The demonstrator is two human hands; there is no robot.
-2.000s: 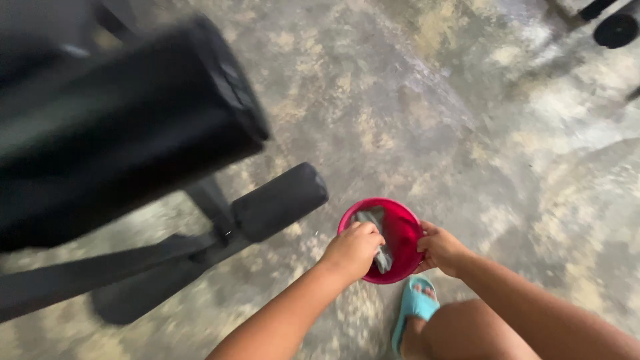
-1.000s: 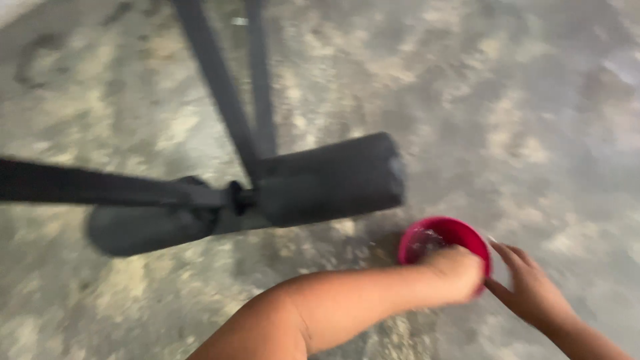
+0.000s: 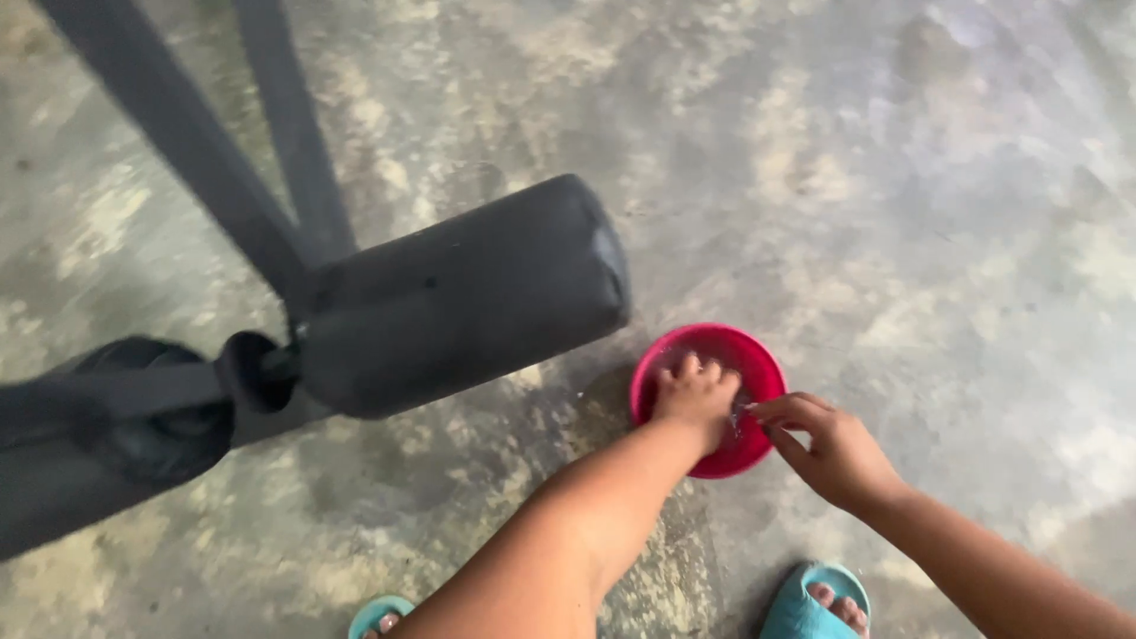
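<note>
A red round plastic bowl (image 3: pixel 708 330) with water in it rests on the concrete floor, right of centre. Inside it is my left hand (image 3: pixel 697 399), palm down with the fingers spread, its fingertips partly in the water. No object shows in its grasp. My right hand (image 3: pixel 825 448) is at the bowl's right rim, thumb and index finger close together over the edge. Whether the fingers pinch the rim or something thin and clear is too small to tell. Part of the bowl's inside is hidden by my left hand.
A black padded roller (image 3: pixel 470 297) on dark metal bars (image 3: pixel 177 133) reaches from the left to near the bowl. My feet in turquoise slides (image 3: pixel 812 603) stand at the bottom edge. The floor (image 3: pixel 887 222) is mottled concrete.
Two seconds ago my left hand held a grey cloth-like thing in the bowl; now its fingers are spread with no cloth visible. The view has shifted considerably.
</note>
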